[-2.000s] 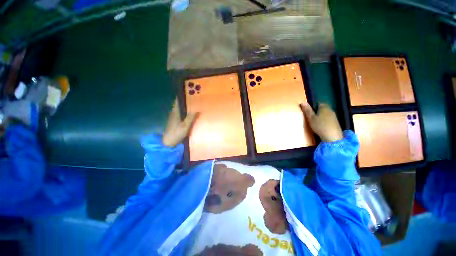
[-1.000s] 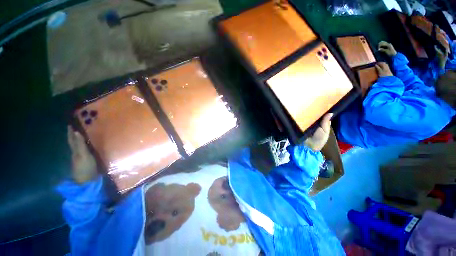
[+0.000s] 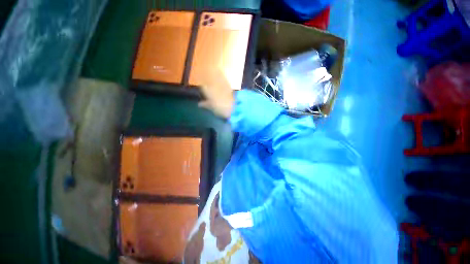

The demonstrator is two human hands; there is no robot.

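Note:
A black two-panel tray (image 3: 191, 90) with glossy orange panels lies at the top. Dark camera rings sit in each panel's upper left corner. My right hand (image 3: 219, 98) is blurred at this tray's lower edge; I cannot tell whether it grips the frame. A second black tray (image 3: 207, 165) with two orange panels lies below, nearer my body. Its camera rings are at the left side, and its bottom is near the picture's edge. Only a sliver of my left hand (image 3: 128, 260) shows at the bottom edge by this tray; its grip is hidden.
A cardboard sheet (image 3: 87, 206) with a thin dark tool (image 3: 71, 167) lies left of the trays. Clear plastic (image 3: 41, 111) is further left. An open carton (image 3: 337, 67) holding clear and white scraps stands right of the upper tray. Blue (image 3: 425, 28) and red (image 3: 433, 134) stools stand on the blue floor.
The view has turned right, so the scene appears rotated. The other tray, tilted at my right hand a second ago, now looks flat on the bench. My left hand has almost left the picture.

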